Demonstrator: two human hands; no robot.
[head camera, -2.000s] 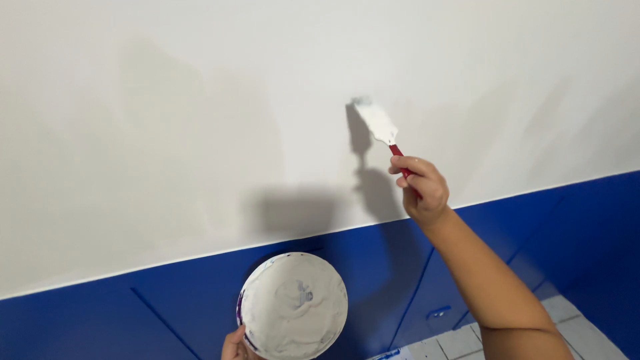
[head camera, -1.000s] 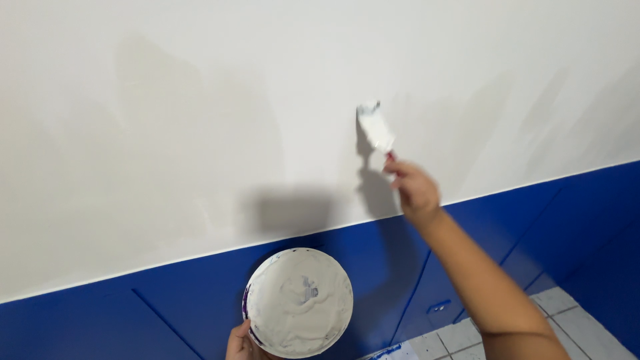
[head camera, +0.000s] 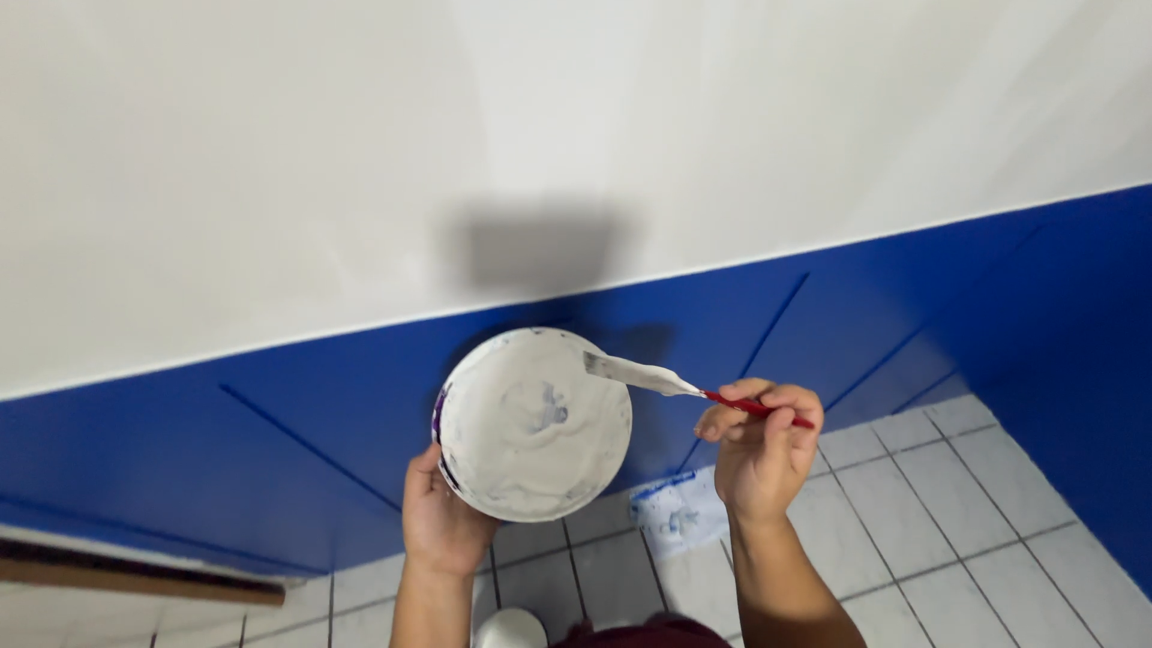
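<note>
My right hand (head camera: 765, 441) grips the red handle of a paintbrush (head camera: 643, 373). White paint coats its bristles and ferrule area, and the tip, greyish at its end, is over the right part of a round container of white paint (head camera: 540, 423). Whether the tip touches the paint I cannot tell. My left hand (head camera: 445, 522) holds that container from its lower left side, where purple marks show on the rim. A bluish-grey patch lies in the middle of the paint.
Ahead stands a wall, white above (head camera: 270, 180) and blue below (head camera: 315, 405). A paint-stained white sheet (head camera: 684, 513) lies on the tiled floor (head camera: 909, 504). A round white object (head camera: 511, 628) is at the bottom edge, and a brown-edged board (head camera: 144, 580) at lower left.
My right hand has brought the brush down from the white wall to the paint container. My left hand still holds the container. The view has tilted downward.
</note>
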